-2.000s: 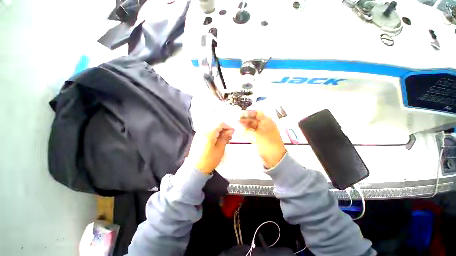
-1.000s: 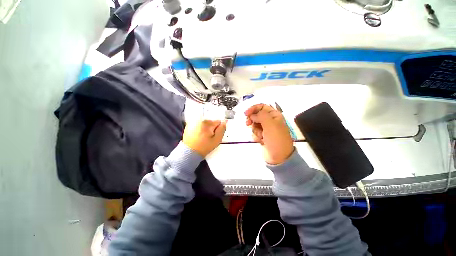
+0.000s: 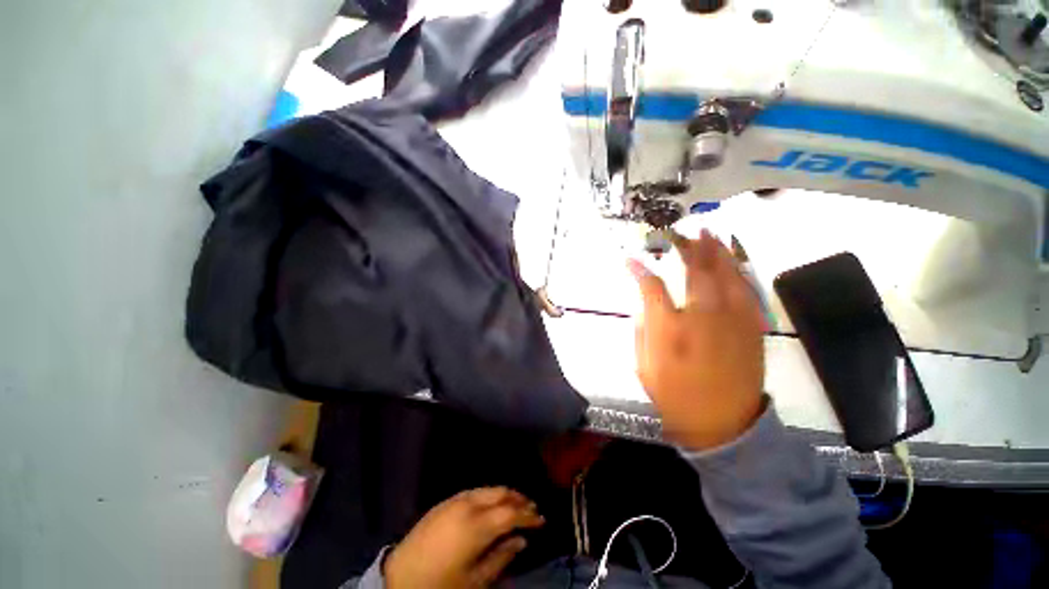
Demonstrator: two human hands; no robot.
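Note:
My right hand [image 3: 704, 334] is over the machine bed just below the needle area [image 3: 656, 209], thumb and fingers apart. A small silvery part [image 3: 658, 242] shows between the thumb and index tips; I cannot tell whether they touch it. My left hand [image 3: 466, 538] is low over the lap, below the table edge, fingers loosely bent and apart, with nothing seen in it. The white JACK sewing machine head [image 3: 851, 167] has a blue stripe. A dark garment piece [image 3: 380, 265] lies heaped left of the needle, reaching the table's front edge.
A black smartphone [image 3: 854, 351] lies right of my right hand, with a white cable [image 3: 903, 489] at its lower end. Dark fabric strips [image 3: 466, 58] lie behind the heap. A white-purple bundle [image 3: 272, 504] is low at left. A slim light-coloured stick is partly hidden beside my right hand.
My left hand has left the needle area and dropped to the lap. My right hand has opened out and stays by the needle area. The whole view has shifted, so the machine sits further right.

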